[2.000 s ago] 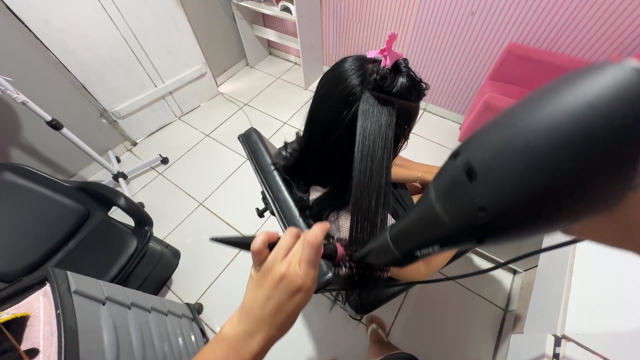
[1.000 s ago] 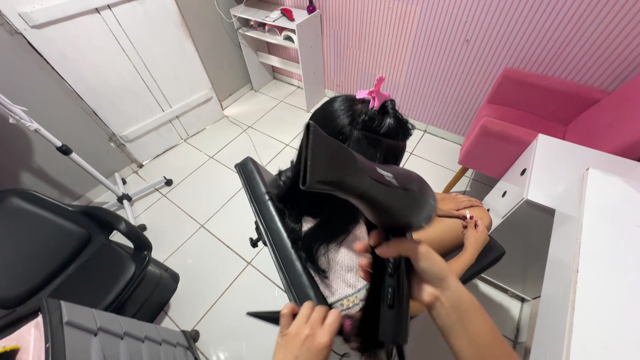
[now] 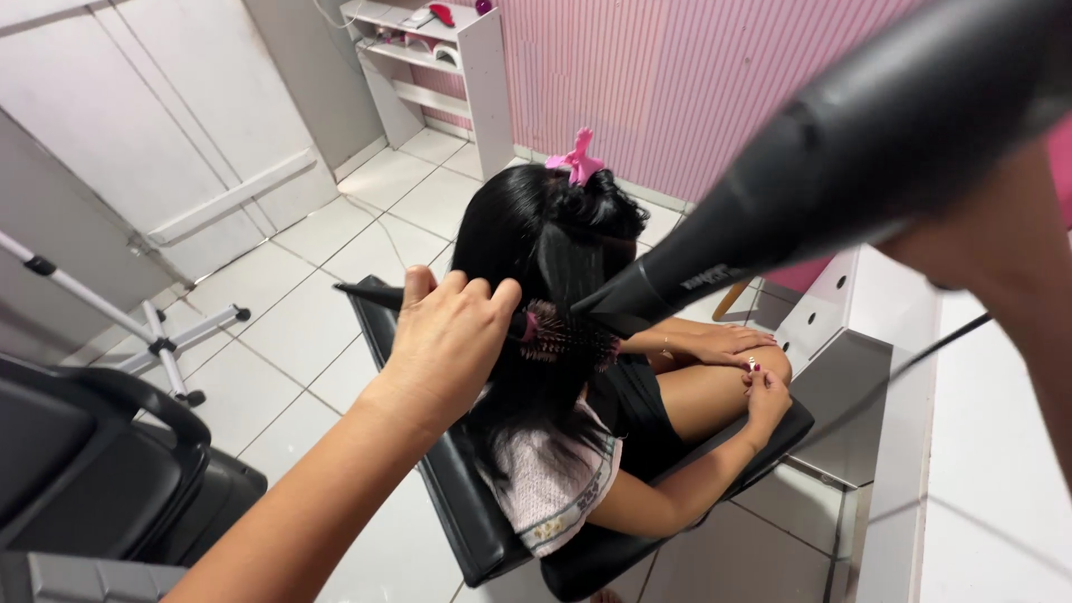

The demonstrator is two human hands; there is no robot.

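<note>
My left hand (image 3: 456, 331) grips the black handle of a round hair brush (image 3: 565, 335), whose pink-cored bristles lie in a section of a seated person's black hair (image 3: 502, 218). Coming in from the right, a black hair dryer (image 3: 779, 184) points its flat nozzle at that section, close beside the brush. At the right edge my right hand (image 3: 963, 218) is at the dryer's rear, blurred and largely hidden behind it. A pink claw clip (image 3: 578, 157) holds up hair on top of the person's head.
The person sits on a black chair (image 3: 469, 519), hands on the knees. A white drawer unit (image 3: 837, 310) and a white counter (image 3: 997, 419) stand at right. A black padded chair (image 3: 92, 452) and a white wheeled stand (image 3: 159, 335) are at left, a white shelf (image 3: 486, 92) behind. The dryer's cord crosses at right.
One second ago the dryer was upright in front of the head; now it lies slanted from the right, nozzle at the hair. My left hand with the brush has risen from the lower edge to the hair.
</note>
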